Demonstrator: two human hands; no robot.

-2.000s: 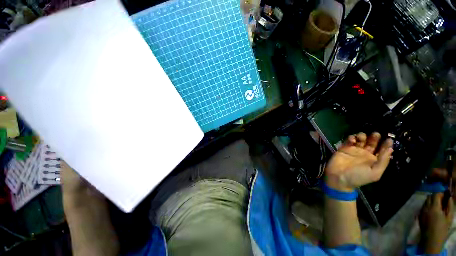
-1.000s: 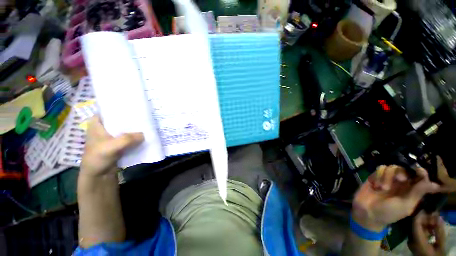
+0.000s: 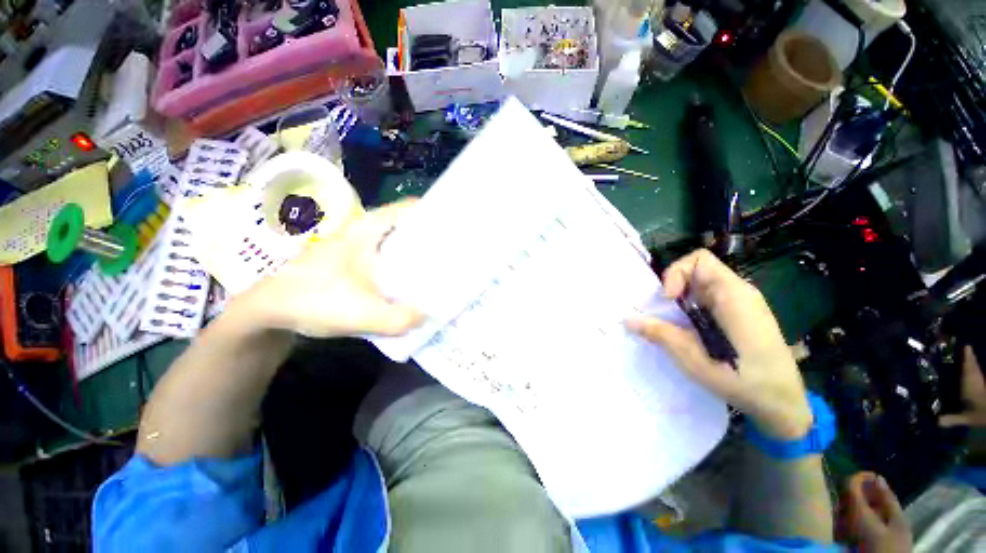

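Note:
White record sheets (image 3: 605, 400) with faint print and handwriting are held tilted over my lap and the bench edge, the top ones folded back. My left hand (image 3: 341, 281) grips their left side, thumb on top. My right hand (image 3: 730, 335) is at their right edge, with a black pen (image 3: 706, 329) held in it and fingertips by the paper. The blue board is not visible under the sheets.
A pink organizer (image 3: 270, 65) and white parts boxes (image 3: 549, 54) stand at the back. At left are a tape roll (image 3: 344, 194) with a black part inside, a solder spool (image 3: 103, 246), printed strips (image 3: 192, 243) and an orange multimeter (image 3: 32, 324). Another person's hand (image 3: 876, 513) shows lower right.
The sheets have been turned and tilted, and the blue grid board has gone from sight. My right hand has come from the right to the paper and now has a pen.

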